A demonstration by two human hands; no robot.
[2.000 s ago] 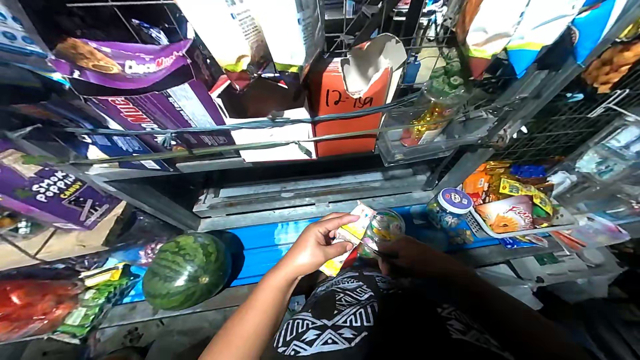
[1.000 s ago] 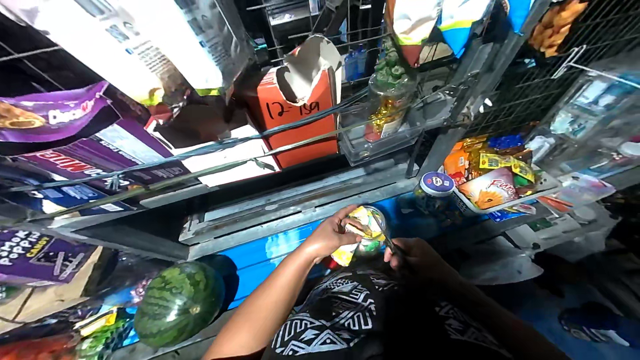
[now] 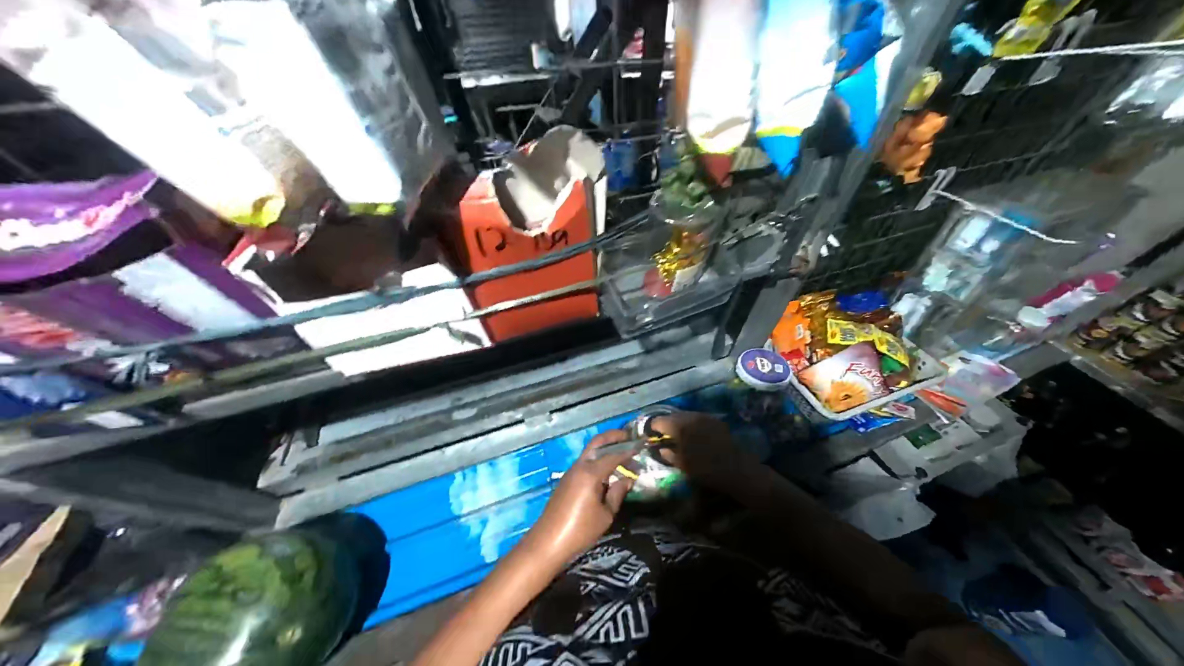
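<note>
Both hands are together over the blue counter surface (image 3: 518, 490), close to my patterned shirt. My left hand (image 3: 592, 486) has its fingers closed on a small, thin object (image 3: 618, 448) that is too blurred to name. Against it, my right hand (image 3: 689, 453) is bent in shadow, its fingertips at a dark piece by the same object; its grip is not clear. Below and behind the fingers is a round clear container (image 3: 657, 481) with white, green and yellow contents, partly hidden by both hands.
A watermelon (image 3: 259, 601) lies at the lower left. A purple-lidded jar (image 3: 764, 368) stands beside a white tray (image 3: 860, 407) of snack packets on the right. Behind the counter are an orange carton (image 3: 532, 259), a clear plastic bin (image 3: 680, 296) and horizontal wires. Packets hang overhead.
The yellow and white packet seen in my left hand earlier no longer shows clearly there; a thin object shows between the fingers. The view has swung to the right.
</note>
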